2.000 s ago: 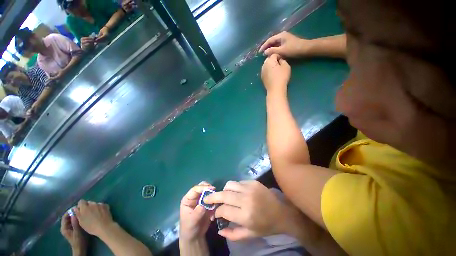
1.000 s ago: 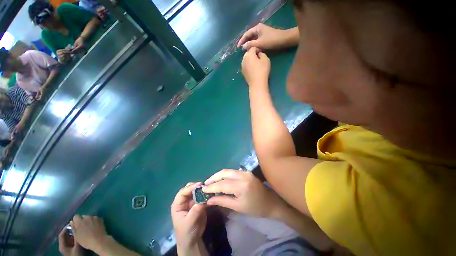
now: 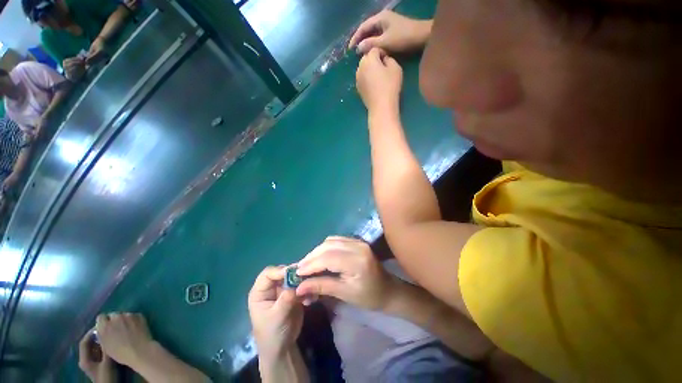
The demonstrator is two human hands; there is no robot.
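My left hand (image 3: 275, 314) and my right hand (image 3: 348, 273) are together at lower centre. Between their fingertips they hold a small part-assembled unit (image 3: 292, 277) with a pale frame and a green centre. My left fingers grip its left edge and my right fingers and thumb are at its right side. The fingers cover part of the unit. A loose frame unit (image 3: 197, 293), a greyish rounded square with a darker middle, lies flat on the green bench (image 3: 247, 217) to the left of my hands.
A neighbour in a yellow shirt (image 3: 538, 262) is close on the right, forearms over the bench. Another person's hands (image 3: 123, 340) work at lower left. A green post (image 3: 247, 52) stands by the shiny conveyor (image 3: 142, 149), with seated people beyond. A white fleck (image 3: 274, 185) lies on the bench.
The view has shifted, so things sit further left and higher. The unit, earlier showing a pale face with a dark centre, now shows its green centre. Both hands still hold it.
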